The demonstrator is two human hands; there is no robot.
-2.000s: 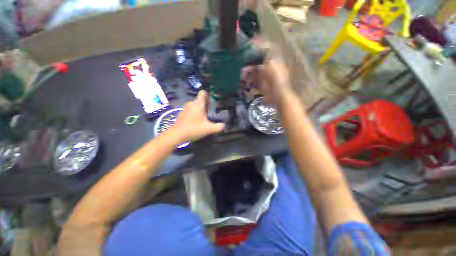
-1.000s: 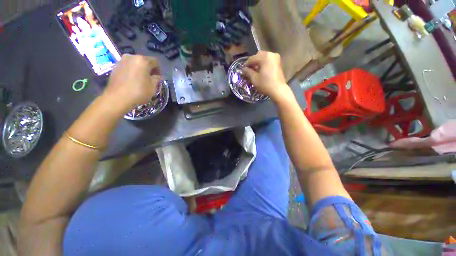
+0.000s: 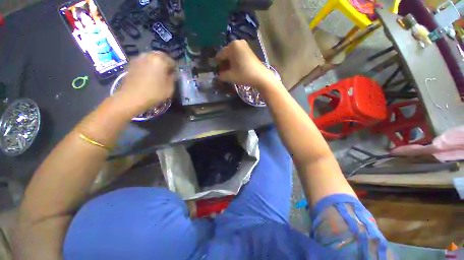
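The dark green hand press (image 3: 206, 23) stands in front of me, with a flat grey metal fixture plate (image 3: 196, 94) under it. My left hand (image 3: 152, 76) is blurred, over the left parts bowl (image 3: 152, 112) and beside the plate's left edge. Its fingers are bent together; I cannot tell whether it holds anything. My right hand (image 3: 239, 63) is at the right side of the fixture under the press, partly above the right parts bowl (image 3: 252, 96). Its fingertips are close together; anything between them is hidden. Both bowls hold small shiny metal pieces.
Black plastic parts (image 3: 163, 31) lie behind and beside the press. A lit smartphone (image 3: 94, 38) and a green ring (image 3: 80, 82) lie left. A spare bowl (image 3: 19, 126) is far left. An open whitish sack (image 3: 178, 175) with dark contents hangs below the table edge. A red stool (image 3: 356, 104) stands right.
Over the last second my right hand has moved left from the right bowl to the fixture. My left hand has moved slightly right, towards the plate. Earlier, both hands were farther back around the press.
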